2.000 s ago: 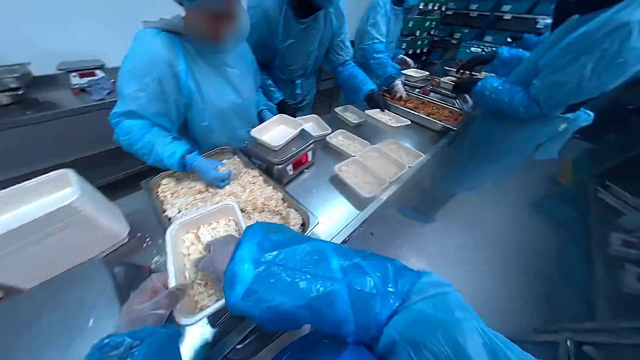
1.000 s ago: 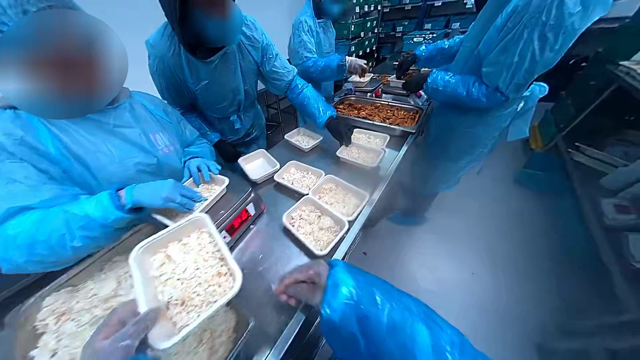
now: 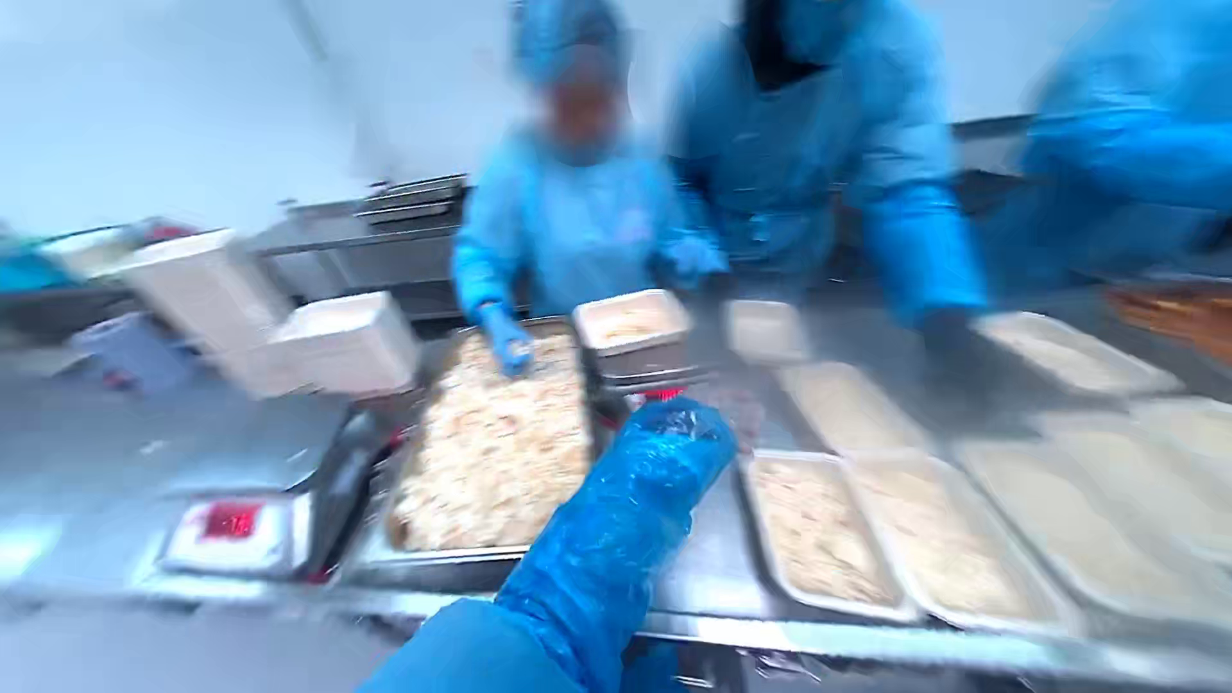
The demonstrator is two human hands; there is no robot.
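My left hand [image 3: 739, 416], in a clear glove at the end of a blue plastic sleeve, is blurred and partly hidden by the cuff. It is just above the far end of a pale tray of shredded food [image 3: 818, 529]; whether it touches anything cannot be told. Left of the sleeve lies a deep metal pan of pale mixed food [image 3: 500, 443], where a co-worker's blue-gloved hand [image 3: 508, 342] rests. Beyond my hand, a pale tray [image 3: 632, 322] sits on a scale with a red display [image 3: 664, 395]. My right hand is out of view.
More filled trays [image 3: 943, 539] stand side by side at right. Stacked pale containers [image 3: 337, 337] are at left, near a scale with a red display [image 3: 231, 522]. Co-workers in blue gowns stand across the steel table [image 3: 712, 568]; one's dark-gloved hand [image 3: 953, 356] is over the trays.
The view has swung left. A second ago my left hand held a filled tray over the pan; now it is beside the row of trays. My right hand has left the view.
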